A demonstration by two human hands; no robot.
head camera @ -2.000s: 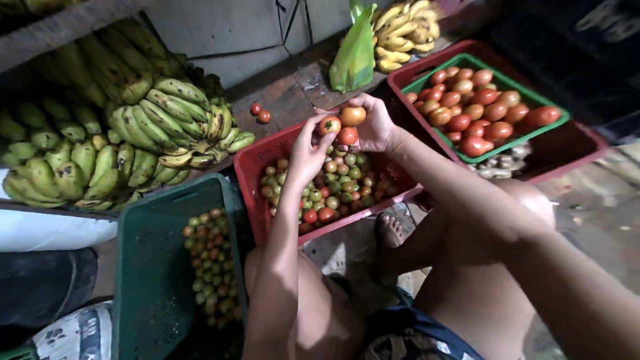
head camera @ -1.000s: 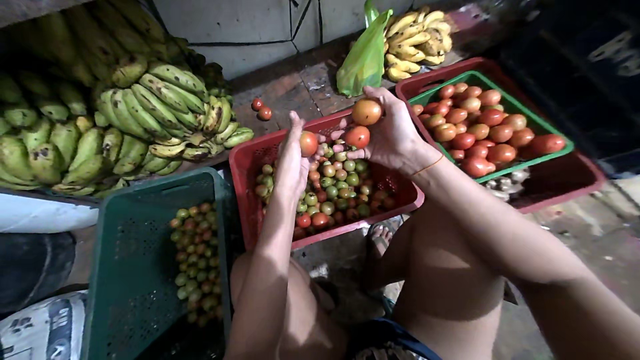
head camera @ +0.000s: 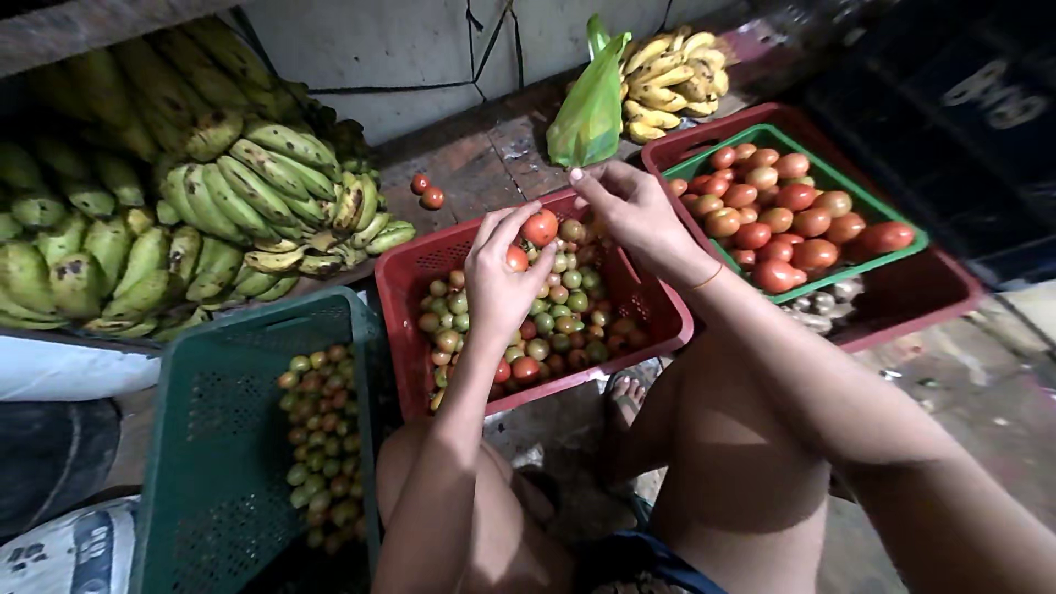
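My left hand (head camera: 507,268) holds red tomatoes (head camera: 539,228) above a red plastic crate (head camera: 678,322) of mostly green and some red tomatoes (head camera: 564,312). My right hand (head camera: 631,210) is over the crate's right back corner, thumb and fingers curled close together; no tomato shows in it, though its palm side is partly hidden. At the right, a green plastic tray (head camera: 922,241) of larger red tomatoes (head camera: 775,216) rests in a second red crate (head camera: 961,289). A dark green crate (head camera: 219,412) on the left has small green and orange tomatoes (head camera: 326,445) along its right side.
Bunches of green bananas (head camera: 239,186) lie at the left. Two red tomatoes (head camera: 431,197) sit on the tiled floor behind the middle crate. Beyond it are a green plastic bag (head camera: 590,107) and yellow bananas (head camera: 676,78). Dark crates (head camera: 973,124) stand at the far right.
The tomatoes seen at my right hand a second ago no longer show there. My left hand now holds more than the single tomato visible in it then.
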